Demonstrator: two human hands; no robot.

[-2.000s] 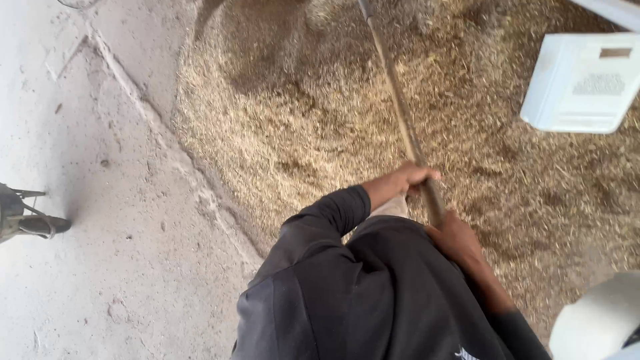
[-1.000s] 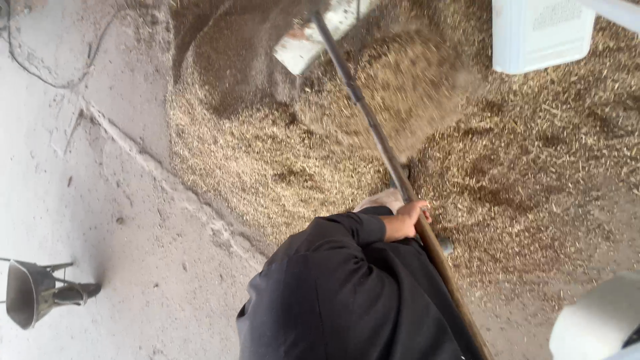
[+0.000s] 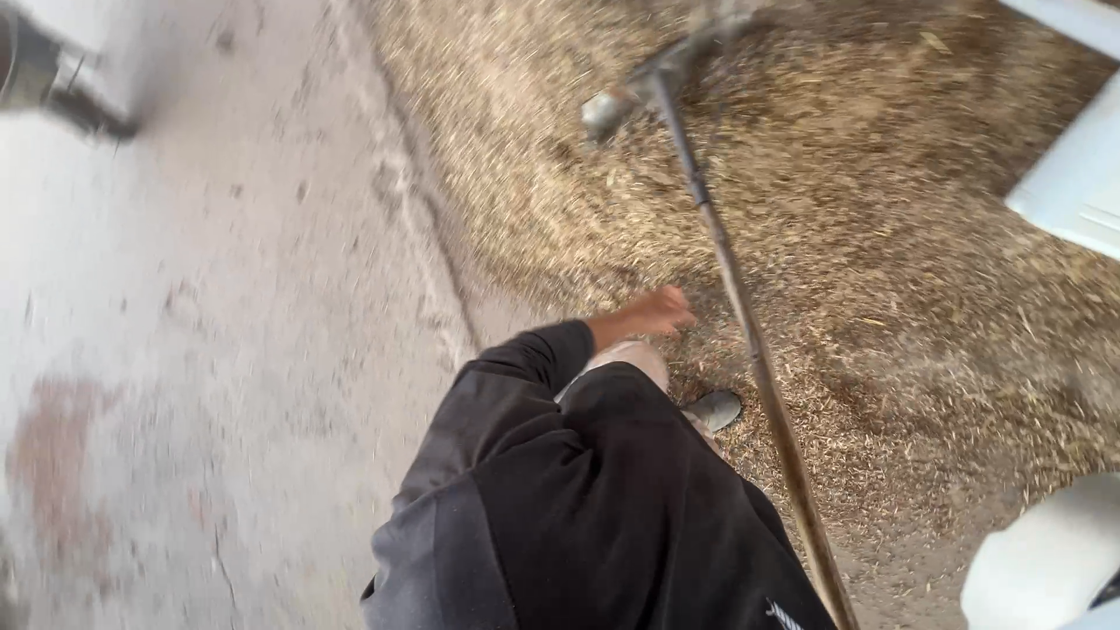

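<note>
My left hand, in a dark sleeve, is off the pole and a short way left of it. It touches nothing that I can make out, and blur hides how its fingers are set. A long-handled tool with a wooden shaft runs from the bottom edge up to a wide, blurred crosswise head at the top. The head is over a spread layer of chopped straw or grain husks. My right hand is out of view, and the lower end of the shaft leaves the frame beside my dark top.
A wheelbarrow, partly cut off, stands on the concrete floor at upper left. A ridge in the floor borders the straw. A white plastic container is at right, a white rounded object at lower right. My shoe is near the shaft.
My left hand has let go of the shaft, which it held in both earlier frames. My right hand, on the shaft two seconds ago, is out of view. The view has shifted.
</note>
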